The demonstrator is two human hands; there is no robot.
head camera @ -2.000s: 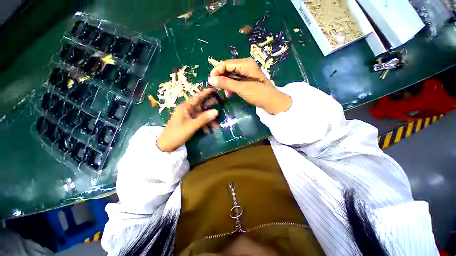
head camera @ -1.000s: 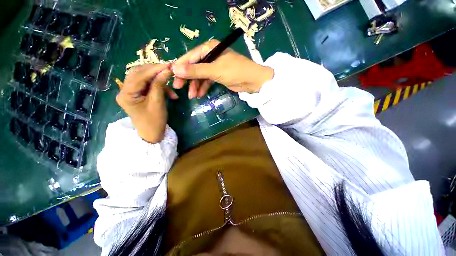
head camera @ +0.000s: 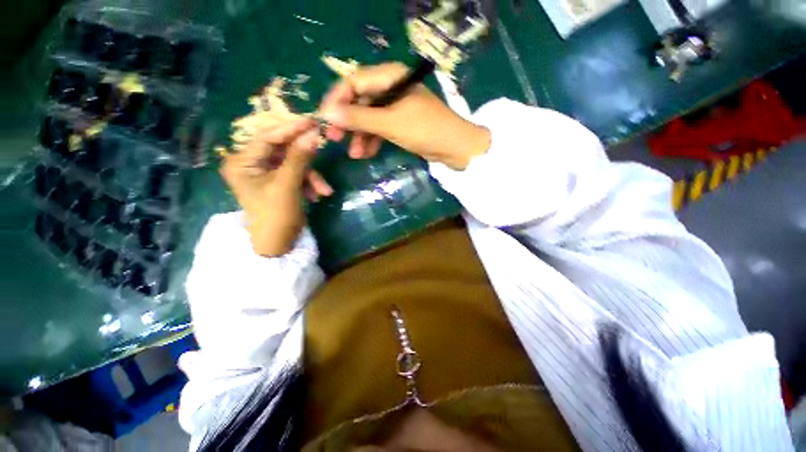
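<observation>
My left hand (head camera: pixel 269 172) is pinched at the fingertips around a small dark part (head camera: pixel 323 131), mostly hidden by the fingers and blurred. My right hand (head camera: pixel 411 119) meets it at the fingertips and holds a slim dark pen-type tool (head camera: pixel 408 81), which lies across the hand and points up to the right. A loose pile of small cream parts (head camera: pixel 267 104) lies on the green bench mat just beyond my left hand. A second pile of cream and dark parts (head camera: pixel 435 40) lies beyond my right hand.
A clear blister tray (head camera: pixel 110 199) with dark housings and some yellowish pieces lies at the left. A white box (head camera: pixel 579 11) is cut off at the top. A metallic and dark bunch (head camera: pixel 685 51) lies near the bench edge, with a red stool (head camera: pixel 716 124) below it.
Since two seconds ago, my hands have come together at the fingertips and the dark tool shows in my right hand. The view has shifted too. Over the last second the hands barely move.
</observation>
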